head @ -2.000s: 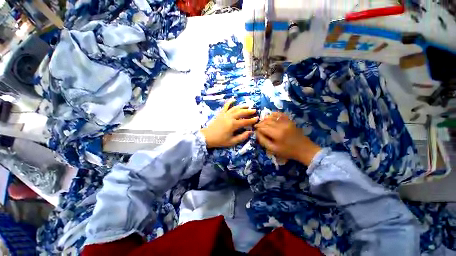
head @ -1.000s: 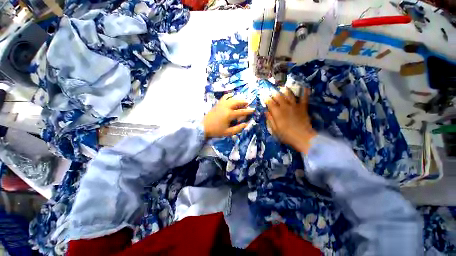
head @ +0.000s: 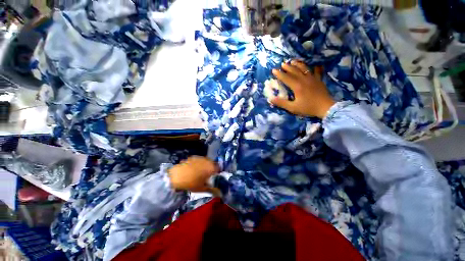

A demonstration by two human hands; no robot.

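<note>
The blue floral garment piece (head: 270,132) runs from the machine down over the table edge to my lap. My left hand (head: 196,175), somewhat blurred, is closed on its bunched edge below the table's front edge, close to my body. My right hand (head: 302,89) lies on the cloth in front of the presser foot area, palm down with fingers spread. The presser foot area (head: 262,23) at the top edge is blurred, and the cloth passes under it. The machine head is mostly cut off.
A work pile (head: 81,56) of floral and plain pale blue cloth lies at the left of the white table (head: 163,76). A ruler-marked edge (head: 158,113) runs along its front. A tray with plastic-wrapped items (head: 46,171) is at lower left. White strands (head: 442,102) hang at right.
The view has tipped downward, so the machine head has left the top. My left hand has moved from beside the needle down to the lap and gripped cloth. My right hand stays on the cloth near the needle.
</note>
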